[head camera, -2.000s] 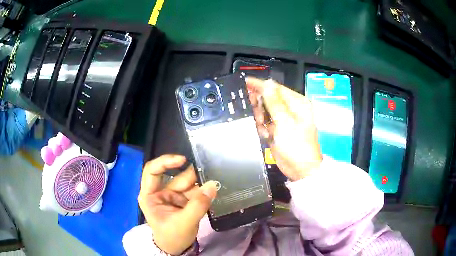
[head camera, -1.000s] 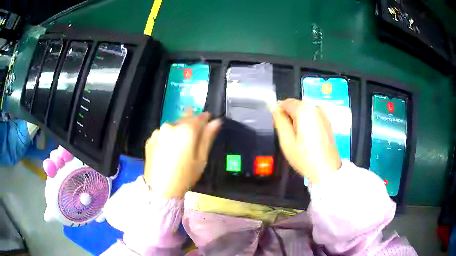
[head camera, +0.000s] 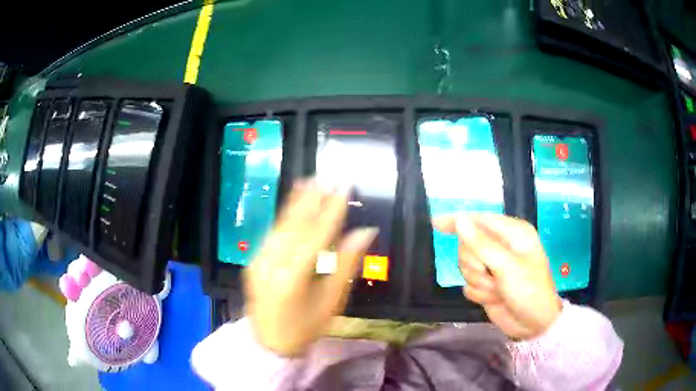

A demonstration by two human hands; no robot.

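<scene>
A long black phone tray [head camera: 408,305] lies in front of me with a smartphone in each slot. The second phone [head camera: 357,160] has a dark screen with a red line, a whitish button and an orange button. My left hand [head camera: 298,267], blurred, is over its lower left part, fingers apart, holding nothing visible. My right hand [head camera: 500,263] is over the lower part of the third phone [head camera: 462,168], which is teal with a bright glare. Its index finger points left and the other fingers are curled; whether it holds anything small is unclear. The leftmost phone [head camera: 250,183] and rightmost phone [head camera: 563,206] show teal call pages.
A second phone tray [head camera: 172,176] with several dark-screened phones stands at the left. A pink-and-white cat-shaped fan [head camera: 122,324] stands on a blue surface [head camera: 187,328]. A small-parts tray [head camera: 603,50] is at the far right. A blue sleeve [head camera: 19,252] shows at the left edge.
The phone held back-up earlier is out of my hands, and the first slot holds a teal-screened phone. The second phone's buttons changed from green and red to whitish and orange. My left hand moved right.
</scene>
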